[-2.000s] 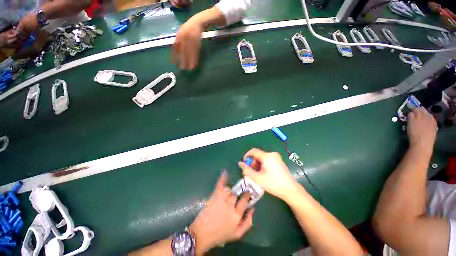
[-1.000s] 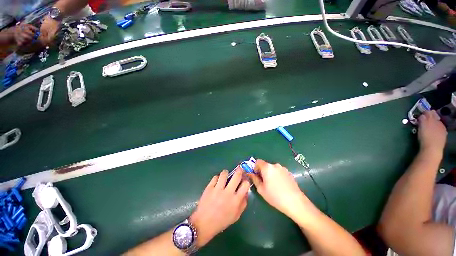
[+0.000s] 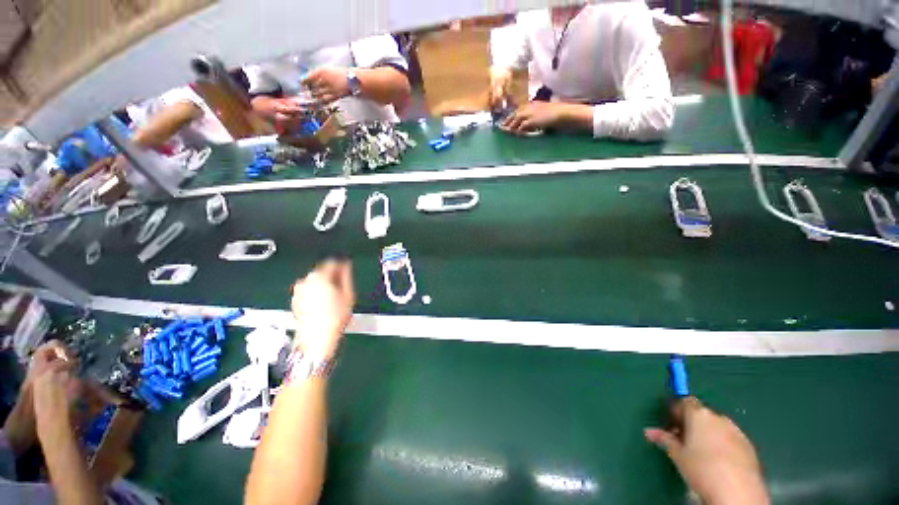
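A wired battery assembly shows its blue cell (image 3: pixel 678 377) at the near side of the long rail. My right hand (image 3: pixel 712 449) is over its lower end, with the fingertips at the cell's near end, and covers the wires and board; whether it grips them cannot be told. My left hand (image 3: pixel 323 301), blurred, is raised over the rail and belt edge, with no object visible in it. A filled housing (image 3: pixel 397 273) with a blue band lies on the belt to the right of my left hand. White empty housings (image 3: pixel 222 399) lie stacked beside my left forearm.
A pile of blue cells (image 3: pixel 182 357) lies left of the stack. The whitish rail (image 3: pixel 552 336) crosses in front of me. More housings (image 3: pixel 690 207) lie on the green belt. Workers sit across the belt, and another person's hands (image 3: pixel 49 380) are at the lower left.
The view has swung left and up. My hands have parted: the left went to the belt edge, the right to the wired battery. A filled housing now lies on the near part of the belt.
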